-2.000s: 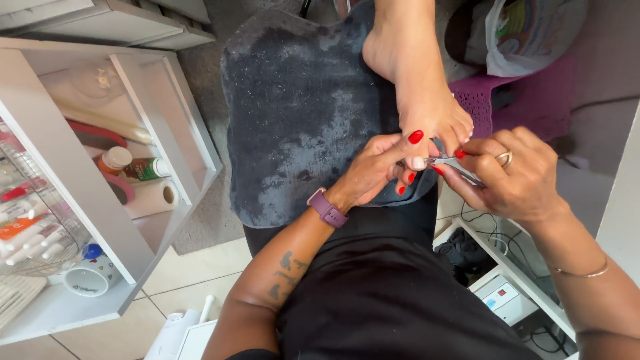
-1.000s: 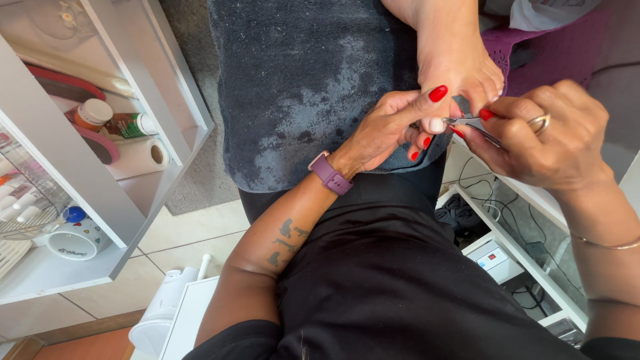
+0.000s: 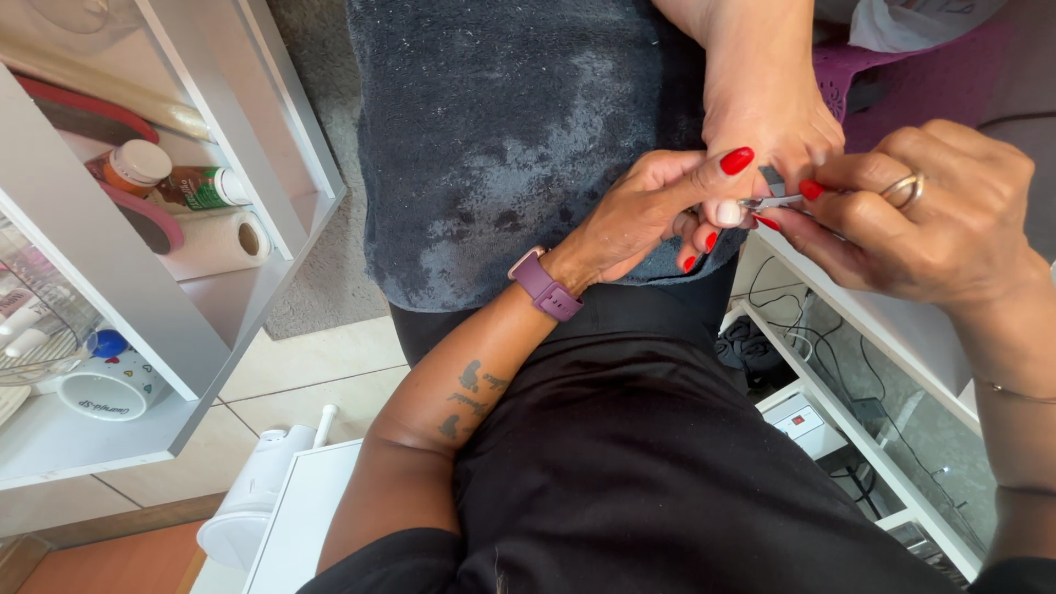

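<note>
Another person's bare foot [image 3: 759, 99] rests at the edge of a dark grey towel [image 3: 495, 157] spread over my lap. My left hand [image 3: 652, 210] grips the big toe, its thumb on top and its fingers curled beneath, beside the white-looking toenail [image 3: 729, 213]. In my right hand [image 3: 924, 206] is a pair of metal cuticle nippers [image 3: 774, 201], whose tip meets the side of that nail. The handles are mostly hidden by my right fingers. Something grey shows between the toes.
On the left, a white shelf unit [image 3: 239, 330] holds bottles, a paper roll [image 3: 223, 241], pink-edged foot files and a mug [image 3: 111, 384]. A purple perforated plastic item [image 3: 833, 87] lies beyond the foot. At lower right are a white frame [image 3: 874, 437], cables and a white device [image 3: 796, 425].
The view has shifted closer to the towel and hands. Both hands stay at the big toe, with the nippers still in my right hand.
</note>
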